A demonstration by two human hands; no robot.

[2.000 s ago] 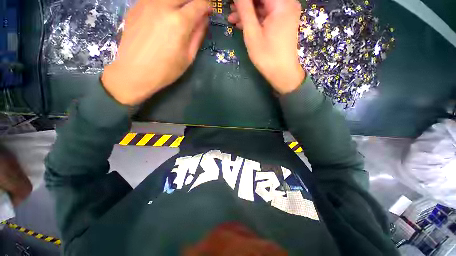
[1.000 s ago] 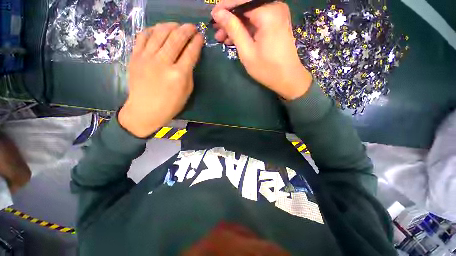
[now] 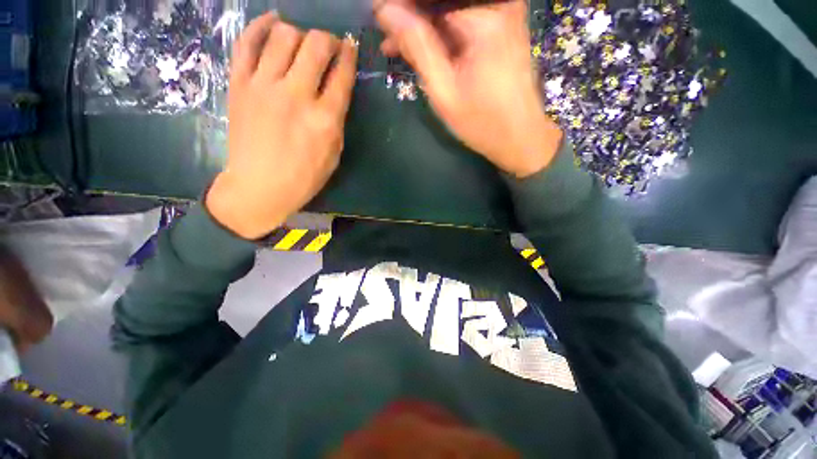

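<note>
My left hand lies palm down on the dark green bench, its fingers bent towards the top edge. A tiny silver part shows at its fingertips; whether the fingers grip it is hidden. My right hand is close by on the right, its fingertips blurred at the top edge. It is closed around dark tweezers, of which only a blurred bit shows. A few small silver-dark flex parts lie between the hands.
A wide pile of silver-dark parts with yellow dots lies right of my right hand. A clear plastic bag of parts lies on the left, beside a blue device. A white line crosses the upper right.
Over two seconds my left hand has moved down and settled palm down. Tweezers came into clear view in my right hand, then blurred. The yellow pads at the top are out of view.
</note>
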